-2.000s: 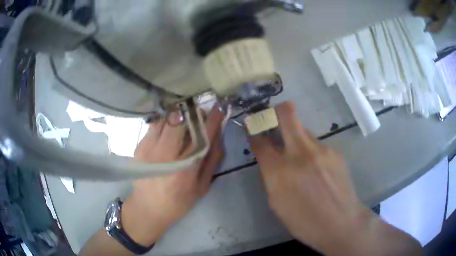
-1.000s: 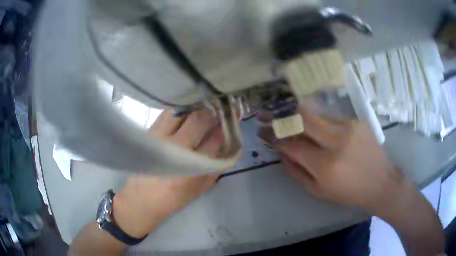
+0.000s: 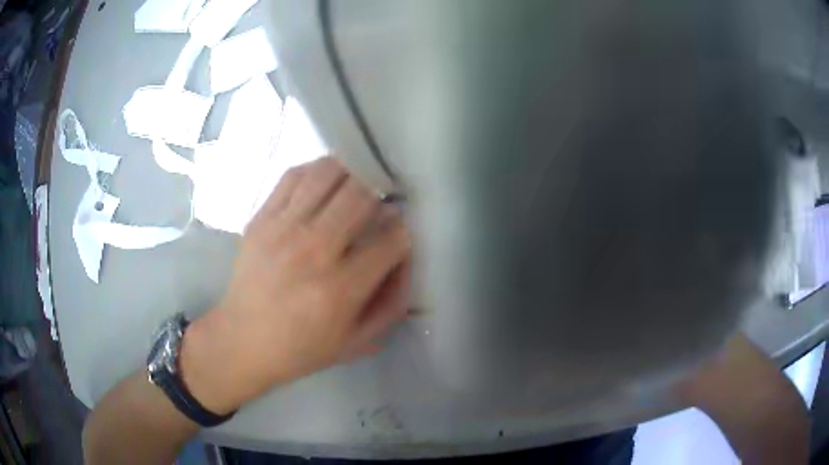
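The sewing machine head (image 3: 600,182) is very close and blurred. It covers the middle and right of the view and hides the needle and presser foot. My left hand (image 3: 318,259), with a watch on the wrist, lies beside the head's left edge with its fingers bent. Its fingertips are partly behind the machine, and I cannot tell what they hold. My right hand is hidden behind the head; only the right forearm shows at the lower right. White fabric pieces (image 3: 238,168) lie on the table beyond my left hand.
A thin white tape (image 3: 145,238) loops on the grey table (image 3: 364,422) at the left. More white pieces lie at the upper left. A sliver of the white strips (image 3: 780,245) shows at the right edge. White sheets (image 3: 684,440) are below the table at the lower right.
The machine head now fills far more of the view and covers my right hand, the foot area and most of the strips. More white pieces show at the left. My left hand stays beside the head.
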